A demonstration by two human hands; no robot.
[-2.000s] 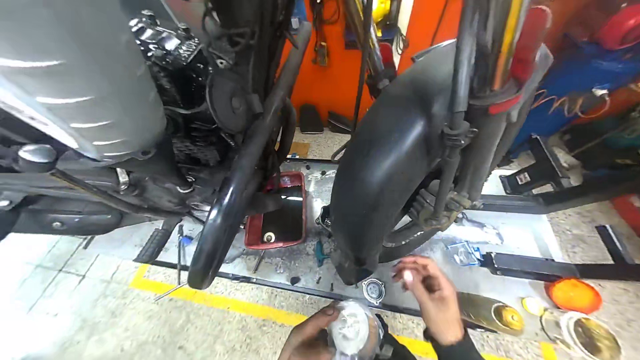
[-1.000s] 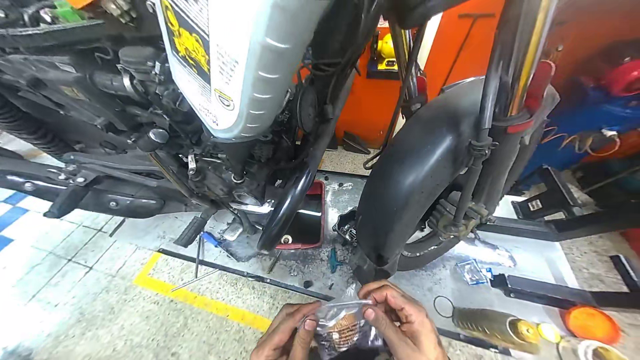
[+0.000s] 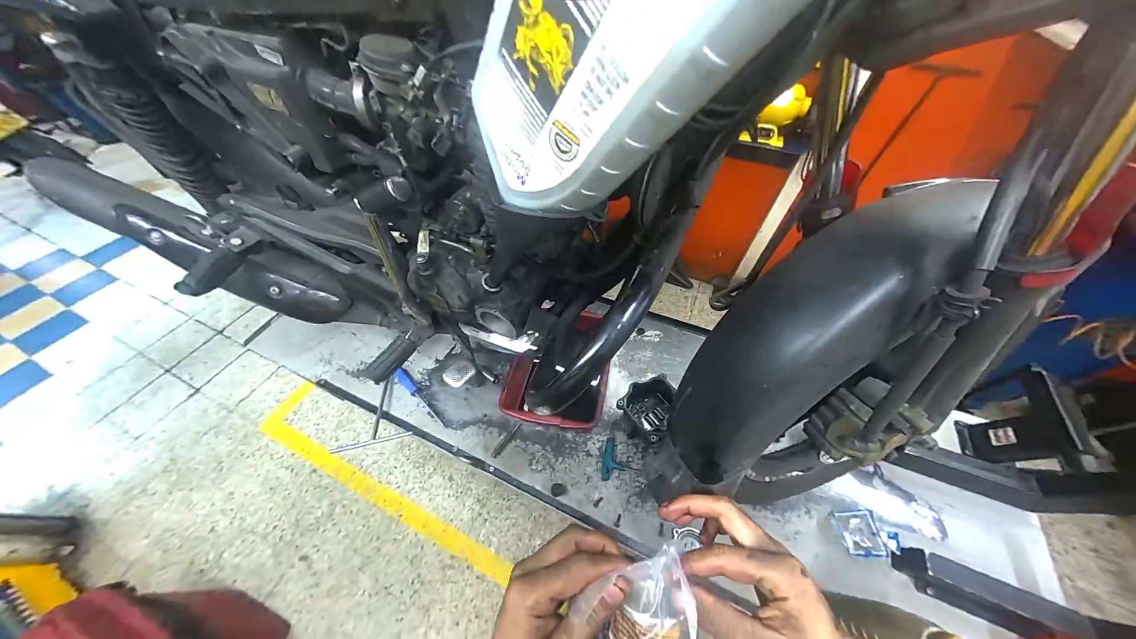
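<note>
My left hand (image 3: 564,586) pinches one side of a clear plastic bag (image 3: 652,590) at the lower middle of the view. On the bag's other side is my right hand (image 3: 754,568), its thumb against the plastic and its index finger raised. A tan, ribbed round part (image 3: 643,626) shows through the bag, cut off by the bottom edge. Just behind my fingers a small round metal cover (image 3: 686,536) lies partly hidden. Beyond stands a motorcycle, with its black front fender (image 3: 834,311) and its engine (image 3: 461,293).
On the metal platform are a red oil pan (image 3: 555,417), a black engine cover (image 3: 648,406), a teal T-handle tool (image 3: 610,459), small bolts and a blue-handled screwdriver (image 3: 406,382). A clear packet (image 3: 858,532) lies at right. Red cloth (image 3: 160,612) shows at lower left.
Two seconds ago my right hand was apart from the bag; now both hands are on it. Since one second ago my right index finger has lifted. The view has shifted towards the engine.
</note>
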